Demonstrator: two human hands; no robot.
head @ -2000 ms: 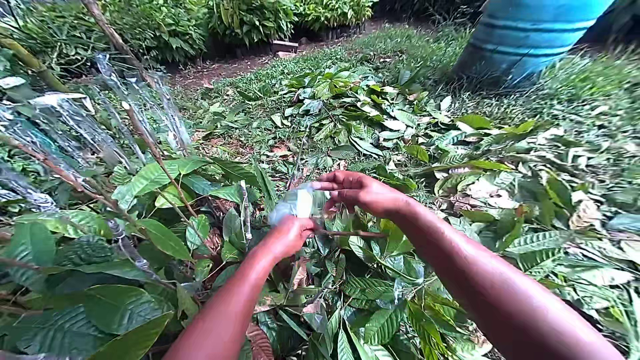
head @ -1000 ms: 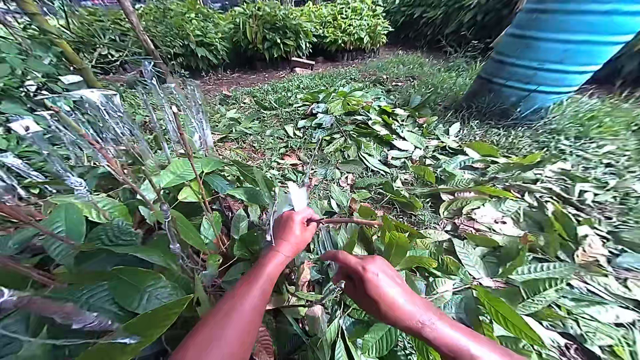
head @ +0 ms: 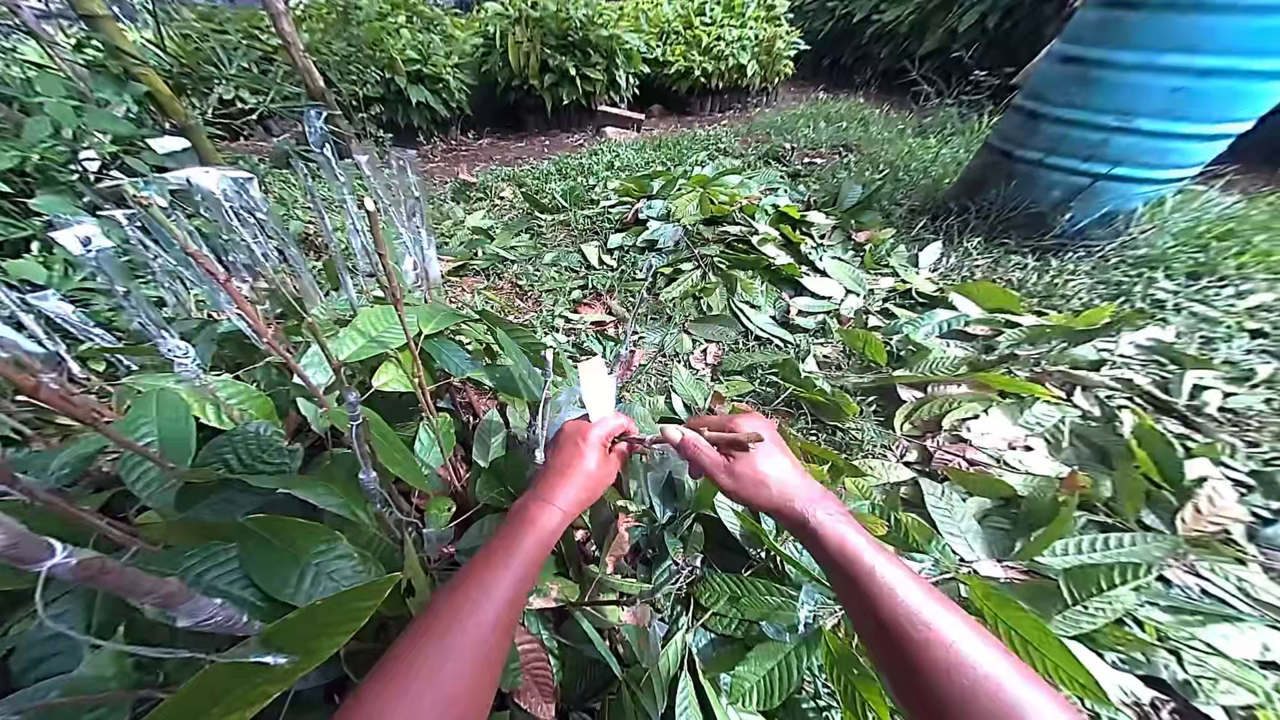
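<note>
My left hand (head: 585, 462) is closed on one end of a short brown woody stem, with a white tag (head: 597, 388) and some clear plastic sticking up above its fingers. The fingers and thumb of my right hand (head: 745, 465) hold the same stem (head: 735, 440) near its cut end, just right of my left hand. A thin upright stem wrapped in clear plastic (head: 545, 405) stands close to the left of my left hand. Whether the plastic at my left hand is a bag or loose film, I cannot tell.
Stems covered in clear plastic (head: 400, 225) stand among leafy plants on the left. A brown bare stem (head: 395, 290) rises near them. Cut green leaves (head: 760, 240) lie over the grass ahead and right. A blue ribbed plastic barrel (head: 1120, 120) stands at the upper right.
My right hand was lower and off the stem one second ago; now it grips the stem's right part. The left hand has kept its hold on the stem.
</note>
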